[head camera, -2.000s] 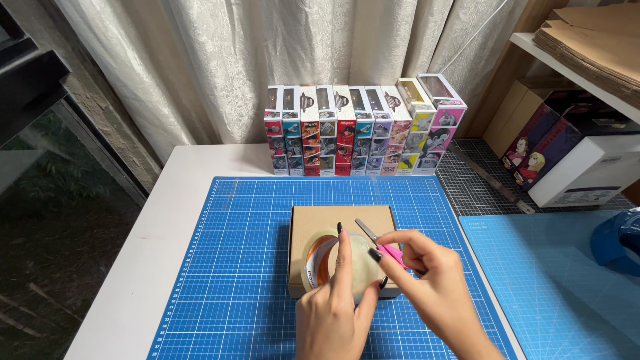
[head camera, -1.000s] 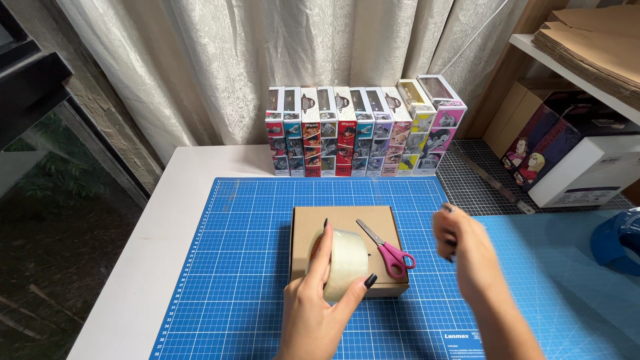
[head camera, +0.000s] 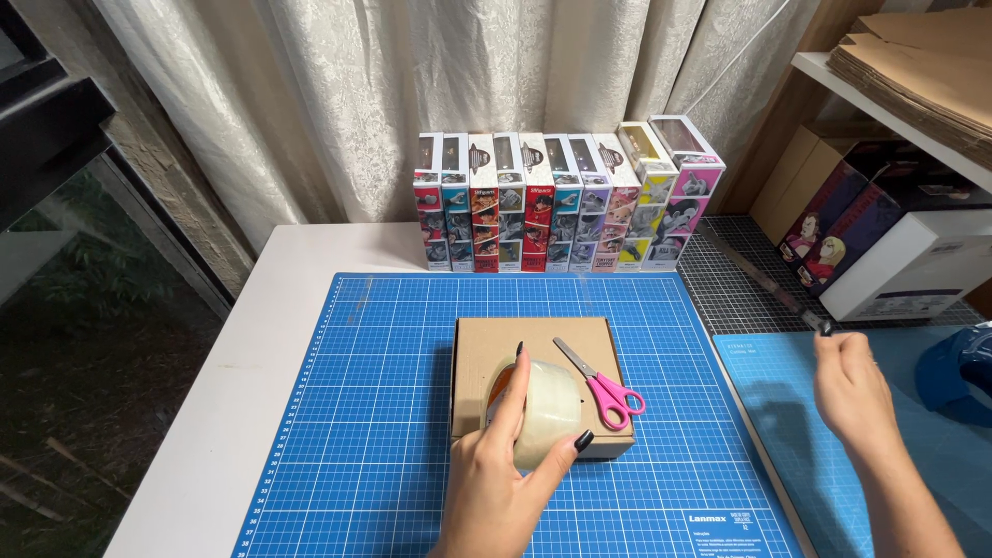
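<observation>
A closed cardboard box (head camera: 477, 349) lies on the blue cutting mat (head camera: 372, 403). My left hand (head camera: 496, 473) grips a wide roll of clear packing tape (head camera: 552, 407) over the box, with fingers at its left side and the thumb at its lower right. Scissors with pink handles (head camera: 601, 387) lie closed on the right part of the box lid, blades toward the back. My right hand (head camera: 852, 380) is above the light blue mat, fingers curled, its fingertips at the near end of a long, thin flat tool (head camera: 763, 283). Whether they pinch it is unclear.
Several printed figure boxes (head camera: 535, 209) stand in a row behind the mat, before the curtain. At right are a white box (head camera: 899, 263), dark printed boxes (head camera: 841, 209), a blue object (head camera: 949, 376) and a shelf (head camera: 891, 97) with stacked cardboard.
The scissors, in my right hand two seconds ago, now lie on the box, let go. My right hand has moved right and toward the back. My left hand stays on the tape roll.
</observation>
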